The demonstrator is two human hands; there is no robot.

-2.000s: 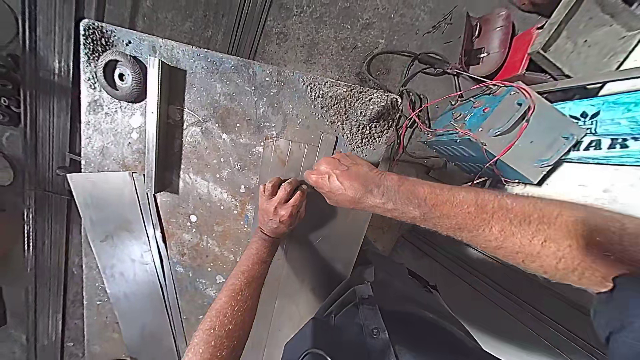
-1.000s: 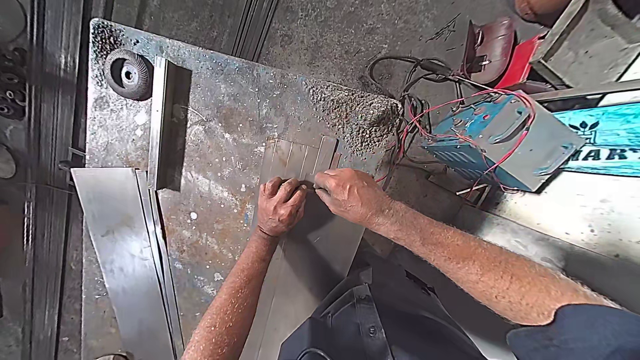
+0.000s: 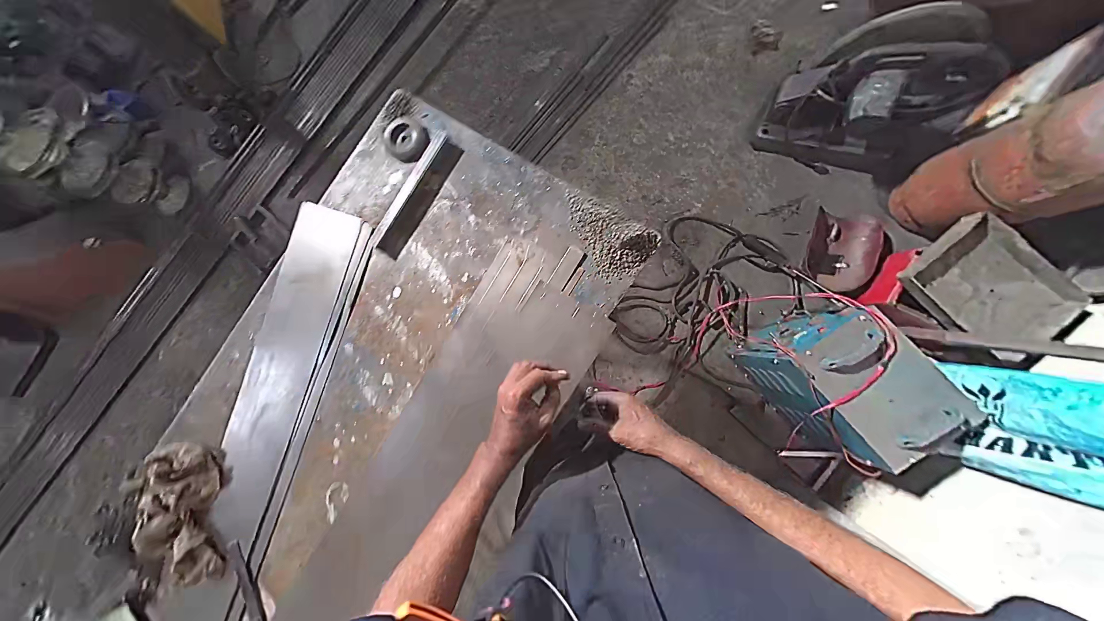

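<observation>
My left hand [image 3: 524, 404] is raised over the near part of a grey metal sheet [image 3: 414, 457], thumb and forefinger brought close together; whether a small thing is between them cannot be told. Just off the sheet's right edge, my right hand [image 3: 634, 423] has its fingers curled at a small dark object, too blurred to name. Beyond both hands, narrow metal strips [image 3: 526, 276] lie side by side at the sheet's far end. Bent sheet-metal pieces [image 3: 297, 302] rest along the left of the worktable [image 3: 388, 345].
A small wheel [image 3: 405, 139] and a metal angle bar [image 3: 414, 191] lie at the table's far corner, grit [image 3: 612, 241] at its right corner. Right of it are tangled cables [image 3: 690, 285] and a blue welding machine [image 3: 854, 379]. A crumpled rag [image 3: 177, 509] is at lower left.
Both hands have drawn back from the strips toward my body and moved apart; earlier they were close together at the strips' near ends. The view has turned and widened.
</observation>
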